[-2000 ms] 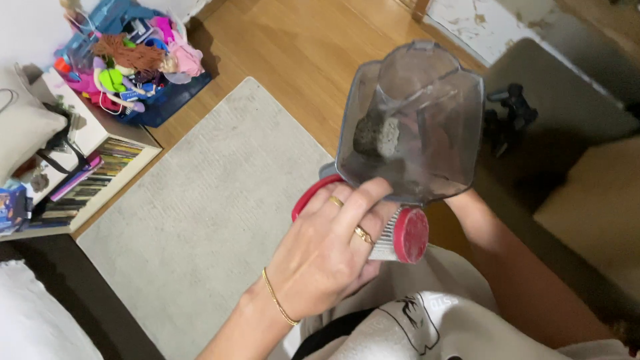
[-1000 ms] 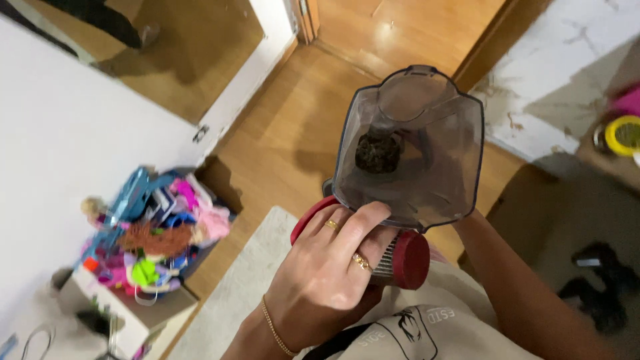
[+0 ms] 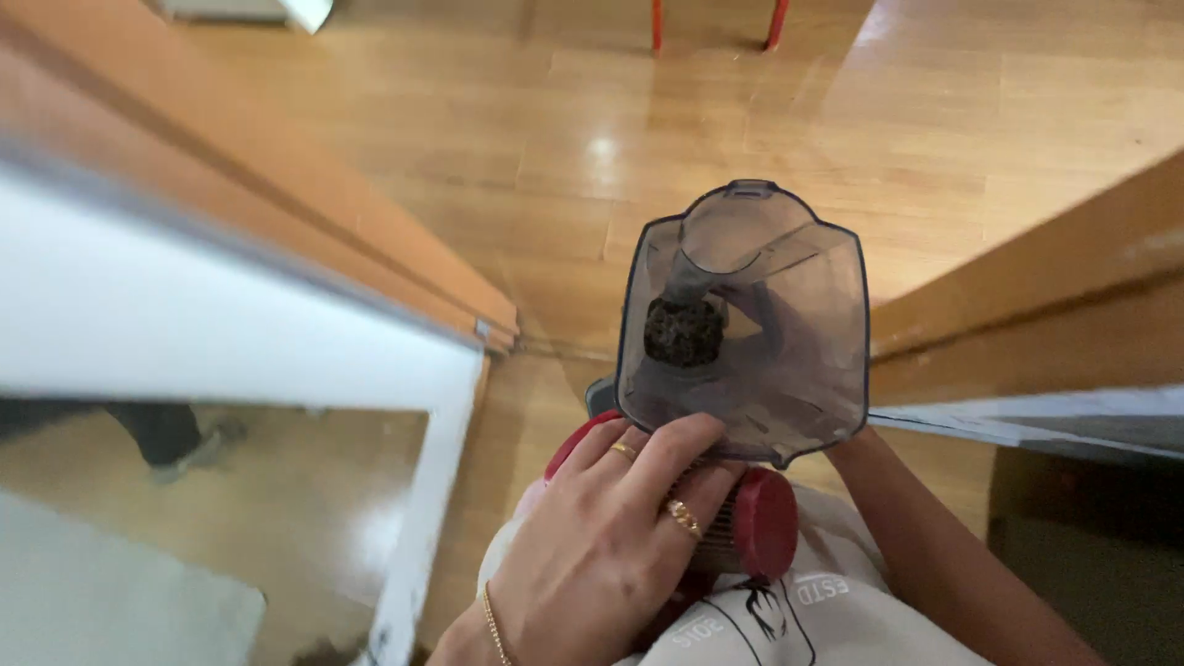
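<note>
A translucent grey plastic dust container of a vacuum cleaner is held open side up at the middle right, with a clump of dark dust inside it at the left. My left hand, with rings and a bracelet, grips a cylindrical pleated filter with red ends just below the container, and its fingers touch the container's near edge. Behind the container's right side, my right hand shows dimly through the plastic and supports it; its fingers are mostly hidden.
Wooden door frames stand at the left and right. A white-framed mirror at lower left reflects a leg and a mat. Red furniture legs and a pale object are on the wooden floor ahead.
The view has moved from the room with the toy box and rug to a doorway. Both hands still hold the container and filter in much the same way.
</note>
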